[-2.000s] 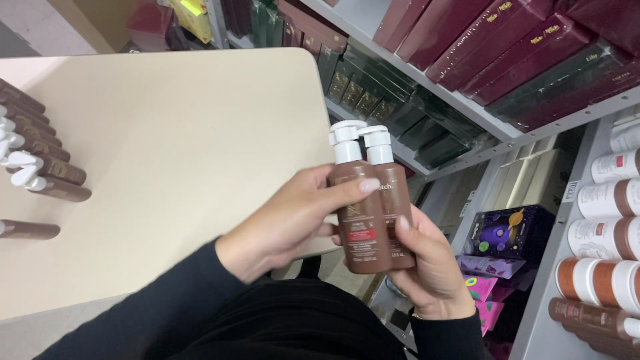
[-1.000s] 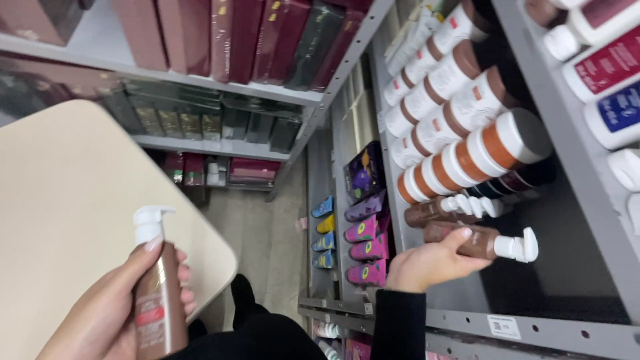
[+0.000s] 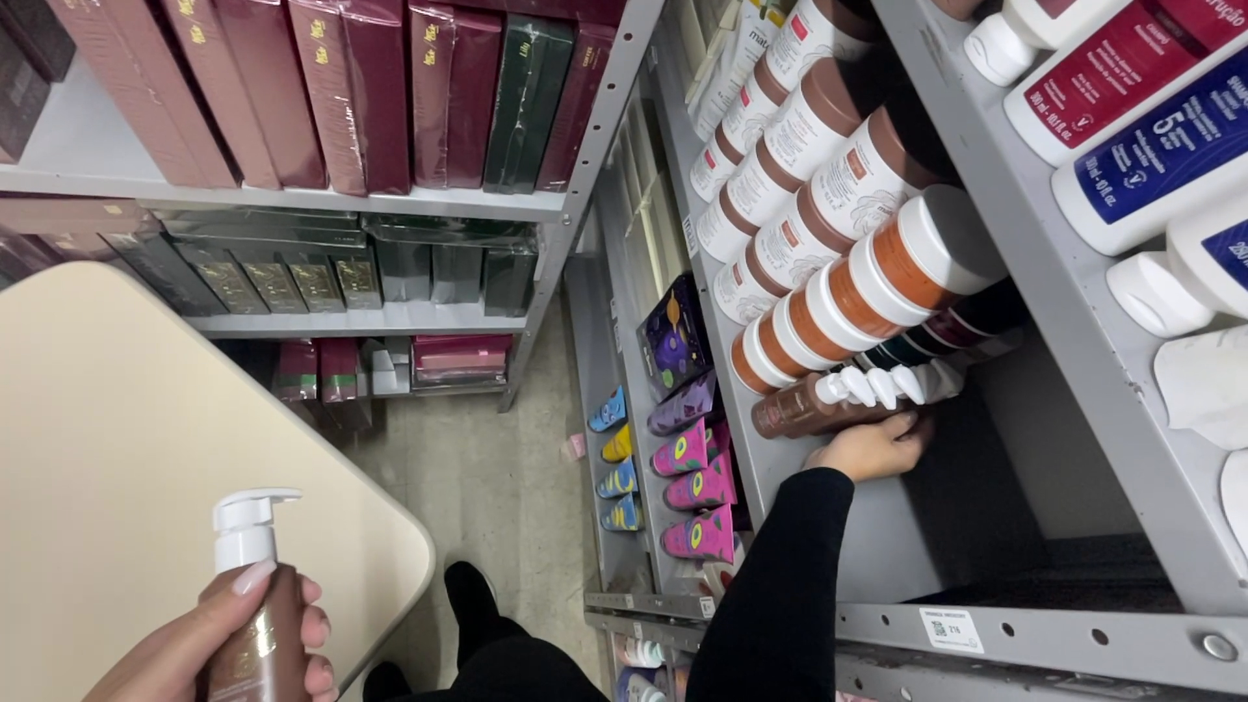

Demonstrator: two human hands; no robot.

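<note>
My left hand (image 3: 229, 624) is closed around a brown pump bottle (image 3: 258, 643) with a white pump head, held upright over the near corner of the cream table (image 3: 195, 409). My right hand (image 3: 873, 448) reaches into the grey metal shelf at the right, beside a row of brown pump bottles (image 3: 790, 408) with white pump heads. Its fingertips are behind the back of that row, so whether it grips a bottle is hidden.
White and orange jars (image 3: 829, 302) stand beside the pump bottles. A shelf upright and edge (image 3: 1063, 624) runs below my right forearm. Colourful tubes (image 3: 697, 487) stand on a shelf to its left. Boxed sets (image 3: 361, 97) fill the far shelves. White bottles (image 3: 1160, 127) line the right shelf.
Both pump bottles were together in my hands over the table; then my right hand held one at the shelf. Now that hand is deeper in the shelf, behind the row. My left hand keeps its bottle.
</note>
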